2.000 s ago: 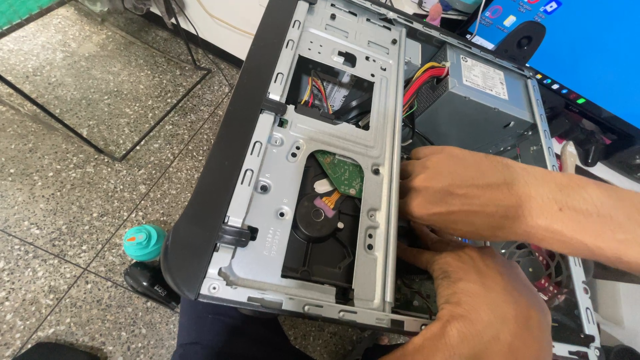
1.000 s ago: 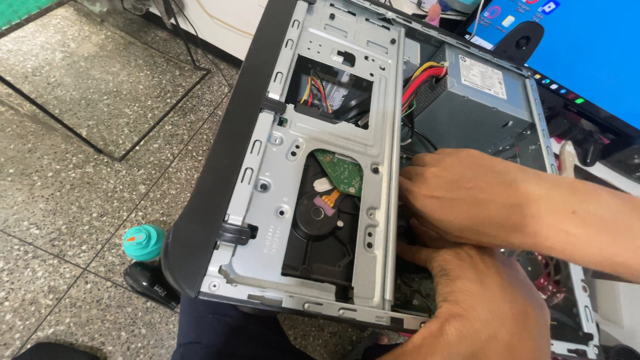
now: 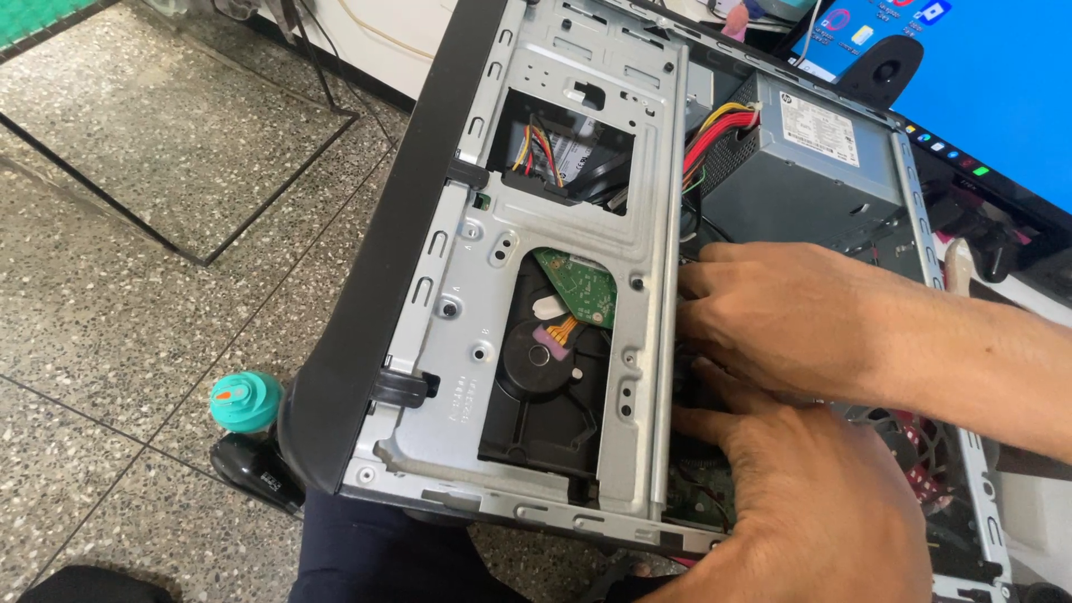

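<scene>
An open desktop computer case point(image 3: 670, 167) lies on its side with its metal frame facing up. My right hand point(image 3: 779, 318) reaches in from the right, knuckles up, beside the frame's inner rail. Just below it, my left hand point(image 3: 812, 494) extends into the same part of the case from the bottom, above a green circuit board point(image 3: 703, 494). The hands are close together, and their fingertips are hidden, so what they hold cannot be told. A hard drive point(image 3: 544, 360) shows through the frame's lower opening. Above the hands are red and yellow power cables point(image 3: 724, 130) and the power supply point(image 3: 804, 167).
A black front bezel point(image 3: 402, 218) edges the case's left side. A bottle with a turquoise cap point(image 3: 245, 402) stands by its lower-left corner. A lit monitor point(image 3: 997, 92) is behind the case. A case fan point(image 3: 913, 452) is right of my hands. Speckled floor point(image 3: 167, 310) spreads left.
</scene>
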